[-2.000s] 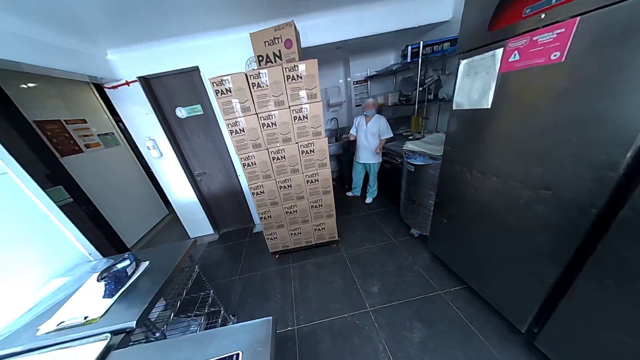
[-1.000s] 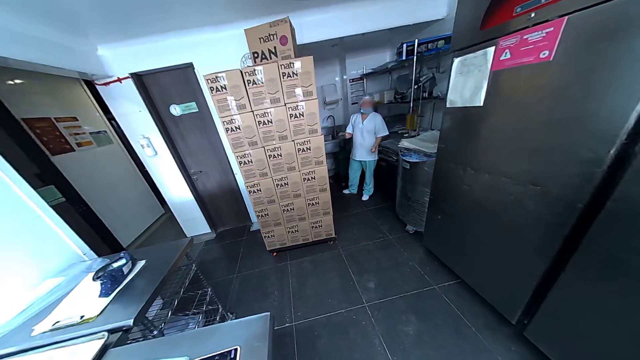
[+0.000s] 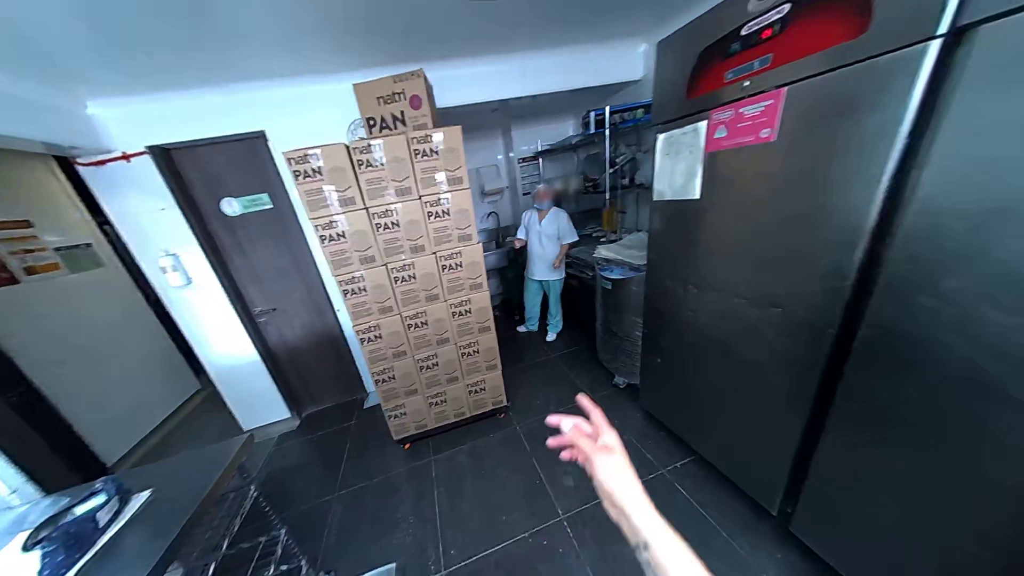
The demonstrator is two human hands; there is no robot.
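Note:
My right hand [image 3: 588, 440] is raised at the lower middle, reaching in from the bottom right with its fingers apart and nothing in it. Beyond it, to the left, a tall stack of cardboard boxes [image 3: 424, 284] stands on a low wheeled base, with one more box [image 3: 396, 104] on top. No contact shows between my hand and the boxes. My left hand is out of the frame.
A person [image 3: 546, 256] in a white top stands by a sink behind the stack. Large steel refrigerators [image 3: 752, 304] line the right. A dark door [image 3: 256, 272] is at the left; a counter [image 3: 188, 488] with a blue item stands at lower left.
My right hand has come into view at the lower middle; neither earlier frame shows it. The stack of boxes stands where it was.

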